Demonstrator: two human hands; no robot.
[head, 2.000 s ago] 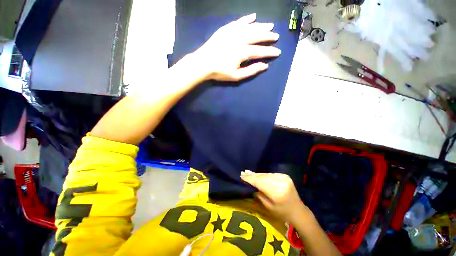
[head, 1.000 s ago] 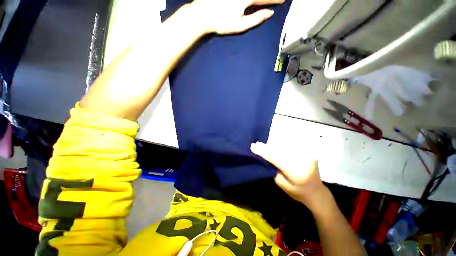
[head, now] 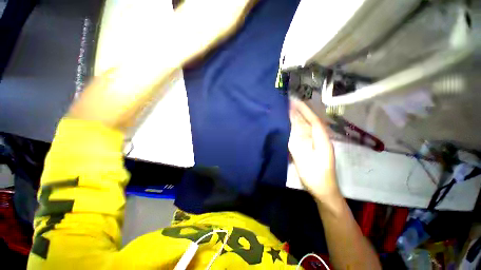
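Note:
A dark navy cut panel (head: 237, 111) lies on the white table and drapes over the lap. My left hand (head: 221, 16) lies over the panel's far left part, blurred and cut off by the top edge; its fingers are hidden. My right hand (head: 312, 145) is at the panel's right edge, just below the presser foot area, fingers pointing forward; whether it pinches the cloth is unclear. The off-white sewing machine (head: 337, 31) stands at upper right, with a yellow-green spot (head: 279, 79) beside the cloth edge.
Red-handled thread snips (head: 364, 137) and a white glove (head: 409, 108) lie right of the machine foot, blurred. A dark grey board (head: 42, 68) is at left. A blue basket rim (head: 150, 191) shows below the table. Red baskets (head: 382, 224) and clutter are at lower right.
The view has shifted, and the machine head fills more of the upper right. My right hand has moved from the near cloth edge up towards the foot. My left hand has moved out past the top edge.

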